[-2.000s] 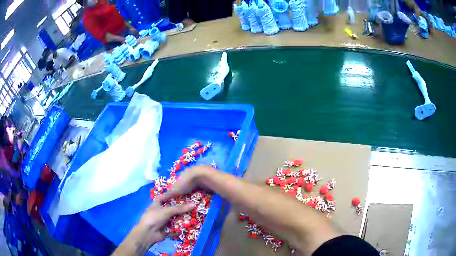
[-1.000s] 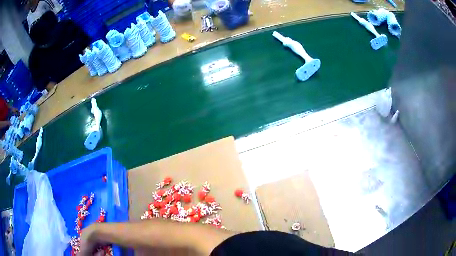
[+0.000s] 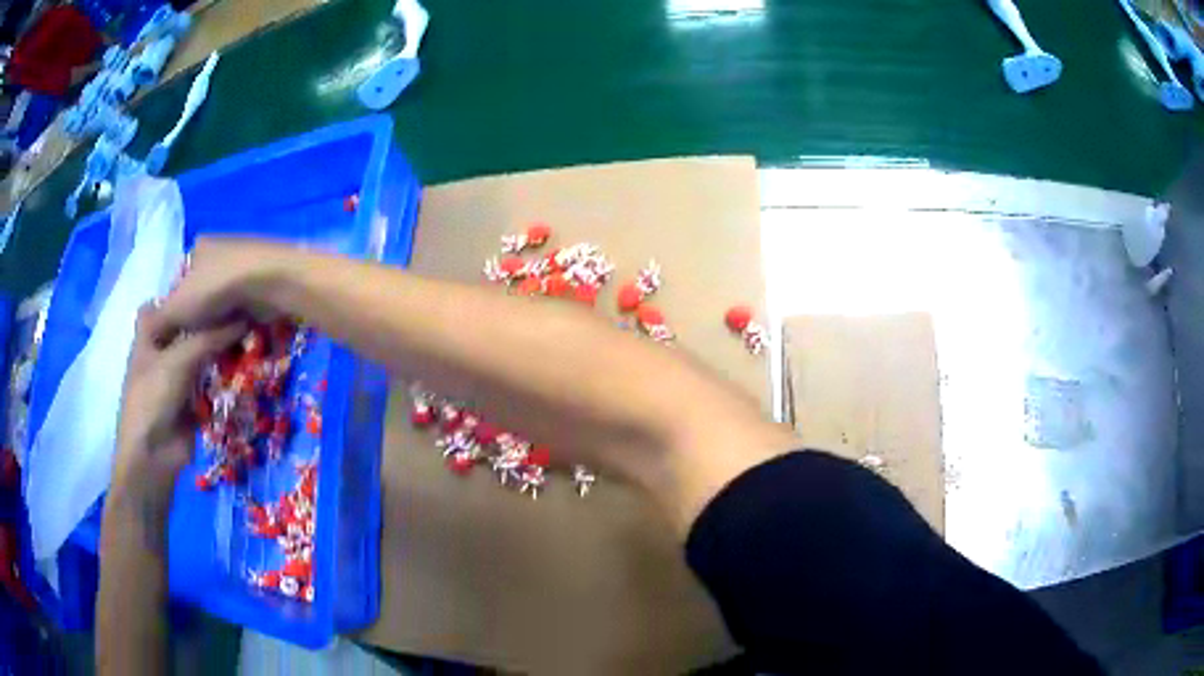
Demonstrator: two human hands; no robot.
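Small red-and-white figures (image 3: 244, 403) lie bunched in the blue tote (image 3: 363, 489) at the left. My left hand (image 3: 159, 396) is cupped along the left side of this bunch. My right hand (image 3: 218, 284) reaches across from the right and curls over its top, fingertips touching my left hand. The palms and the undersides of the bunch are hidden. More loose figures lie lower in the tote. Other figures (image 3: 555, 271) are spread on the cardboard sheet (image 3: 528, 568), partly behind my right forearm.
A white translucent liner (image 3: 99, 383) hangs over the tote's left side. A smaller cardboard pad (image 3: 865, 376) lies on the shiny metal bench (image 3: 1070, 357), with a small pale part (image 3: 871, 462) on it. Light-blue pieces (image 3: 1030, 69) lie on the green surface (image 3: 568, 86) beyond.
My view has shifted back left and down, so both hands show again. The bunch of figures is now between my cupped hands, with part of the tote floor bare around it.
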